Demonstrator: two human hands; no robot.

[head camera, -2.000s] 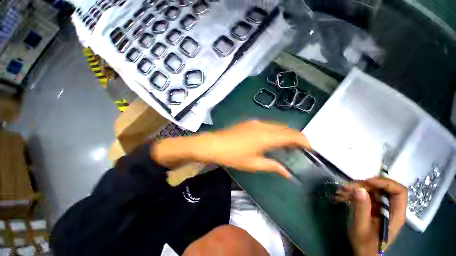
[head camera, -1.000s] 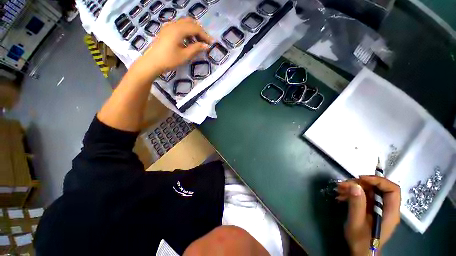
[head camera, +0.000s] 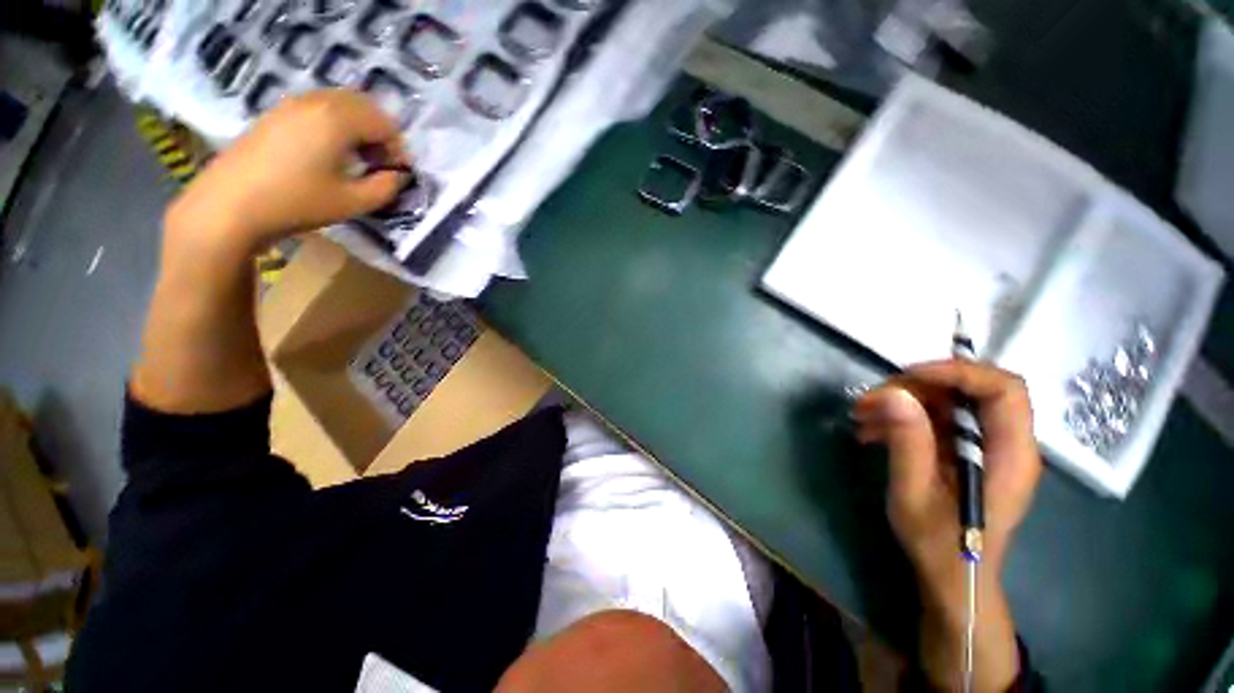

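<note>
My left hand (head camera: 305,169) is over the near corner of the white-lined frame tray (head camera: 467,163). Its thumb and fingertips are at a dark square frame (head camera: 406,200); whether they grip it is unclear. Rows of similar frames (head camera: 490,85) lie beyond. My right hand (head camera: 968,447) holds a slim black pen-like tool (head camera: 969,467) with white banding, its tip up. The tool's tip stands in front of the divided white tray (head camera: 880,203). Small silver parts (head camera: 1112,393) are heaped in that tray's right compartment. Tiny bits lie by my right fingertips, partly hidden.
Several loose frames (head camera: 670,183) lie on the green mat (head camera: 650,318) between the two trays. A thin tube (head camera: 970,623) runs from the tool's rear. An open cardboard box (head camera: 318,386) with dark pieces inside is below the frame tray. Crumpled clear plastic (head camera: 812,34) lies behind.
The view has shifted. My left hand has moved from above the mat to the frame tray, then to its near corner. My right hand still holds the tool.
</note>
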